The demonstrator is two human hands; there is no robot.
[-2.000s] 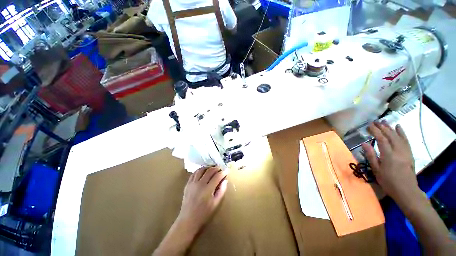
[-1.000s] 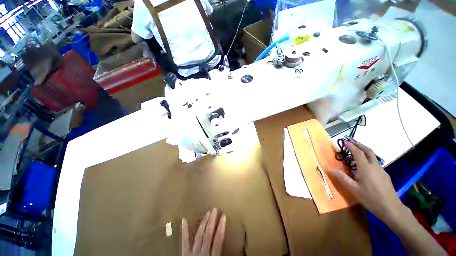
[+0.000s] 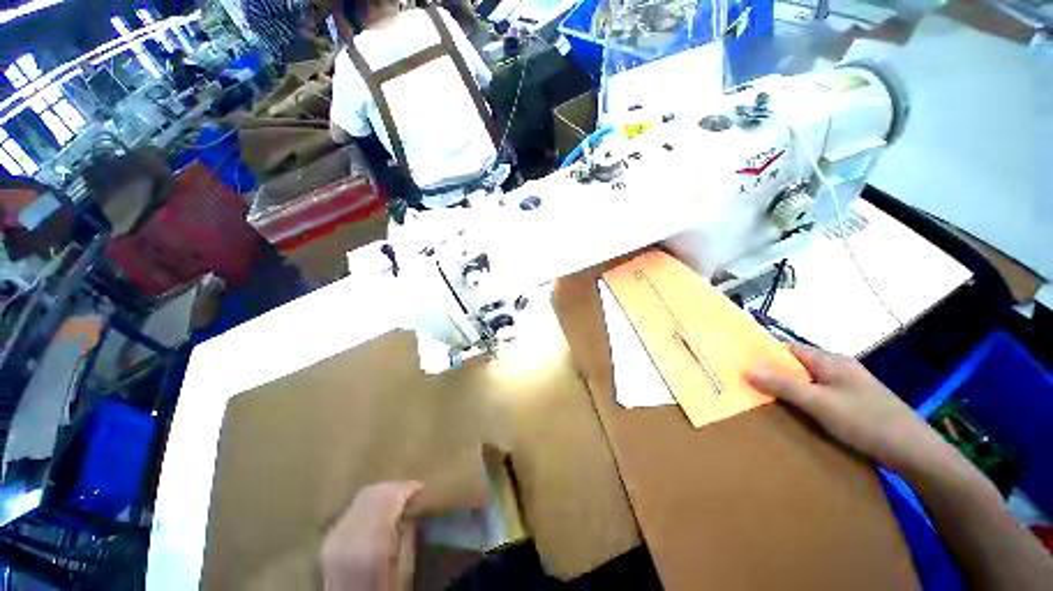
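Note:
The brown panel (image 3: pixel 312 427) covers much of the table and passes under the sewing machine head (image 3: pixel 456 294). My left hand (image 3: pixel 372 537), partly blurred, grips its near edge and folds it up, showing a pale underside. The orange pocket piece (image 3: pixel 693 341) with a zipper slit lies on the panel's right part, over a white backing piece (image 3: pixel 633 358). My right hand (image 3: pixel 849 404) holds the orange piece's near right corner, thumb on top; the fingertips below are hidden. Lamp light falls by the presser foot (image 3: pixel 491 344).
The machine arm (image 3: pixel 647 202) crosses behind the work. A dark tool (image 3: pixel 774 294) lies partly hidden beyond the orange piece. A blue bin (image 3: pixel 981 404) stands at right. A person in a white shirt (image 3: pixel 433 110) is beyond the table, near a red crate (image 3: pixel 185 237).
My left hand has moved left and lifted the panel's near edge. My right hand has shifted from the black-corded tool to the orange piece's corner. The camera view has shifted.

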